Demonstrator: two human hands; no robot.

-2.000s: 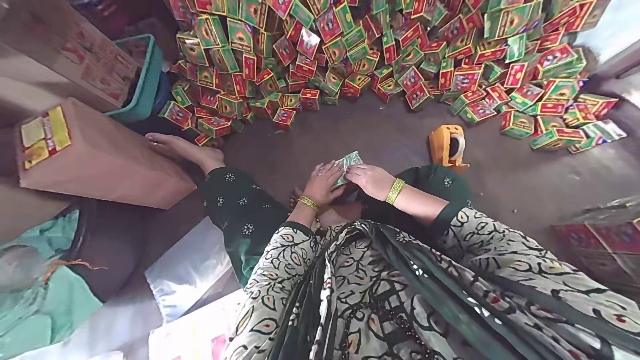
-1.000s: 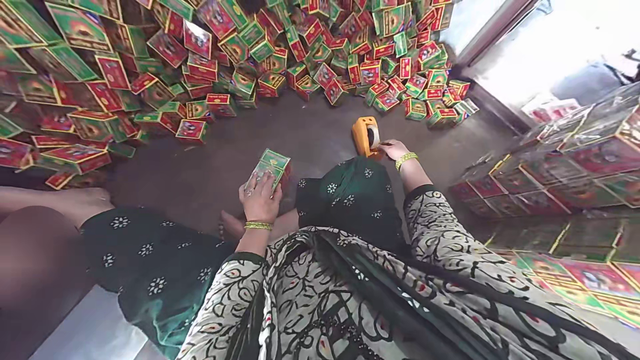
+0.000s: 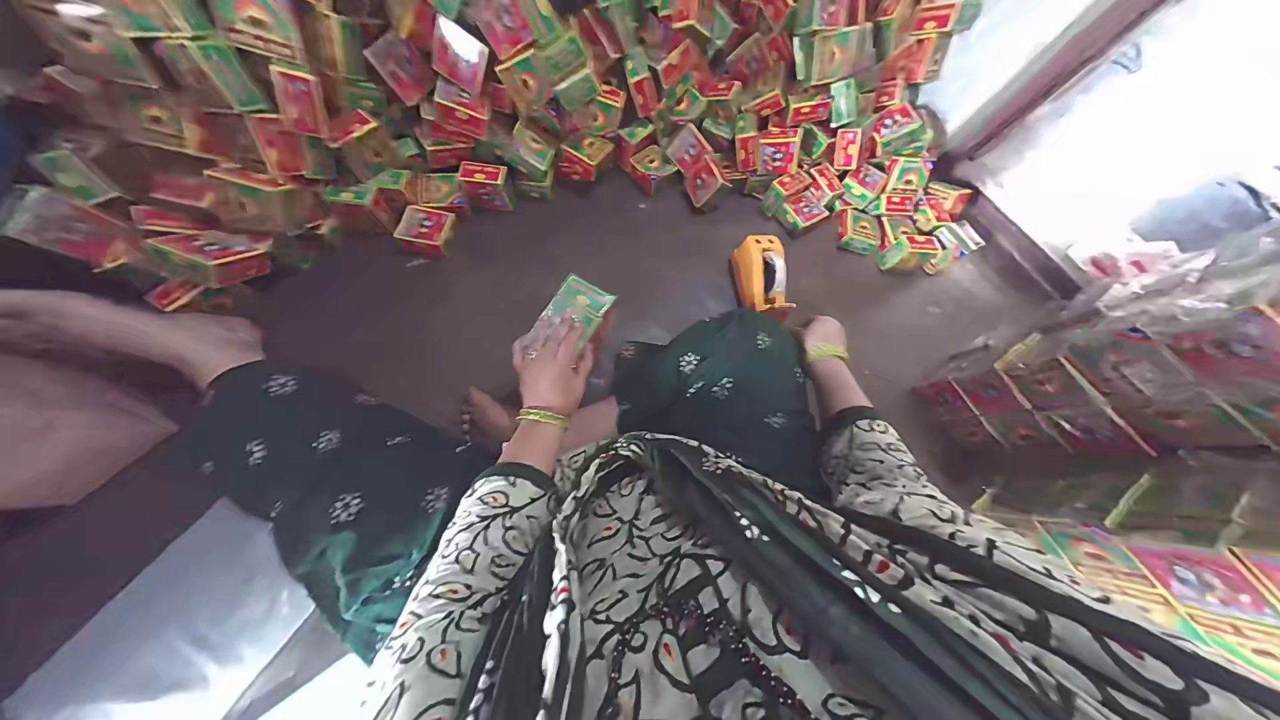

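Note:
My left hand is on a small green printed carton, gripping it over the floor in front of my legs. Its fingers lie across the near part of the carton. A yellow-orange tape dispenser with a roll of tape stands on the floor to the right of the carton. My right hand is just beside the dispenser's near end, close to my knee. Its fingertips are partly hidden, and I cannot tell whether they hold tape.
A large heap of red and green cartons spreads across the far side of the floor. Plastic-wrapped stacks of cartons stand at the right. A door frame is at the upper right. White sheeting lies at the lower left.
Two seconds ago both hands were together at the carton; the right has since moved to the tape dispenser, while the left keeps the carton. The view has swung to the right.

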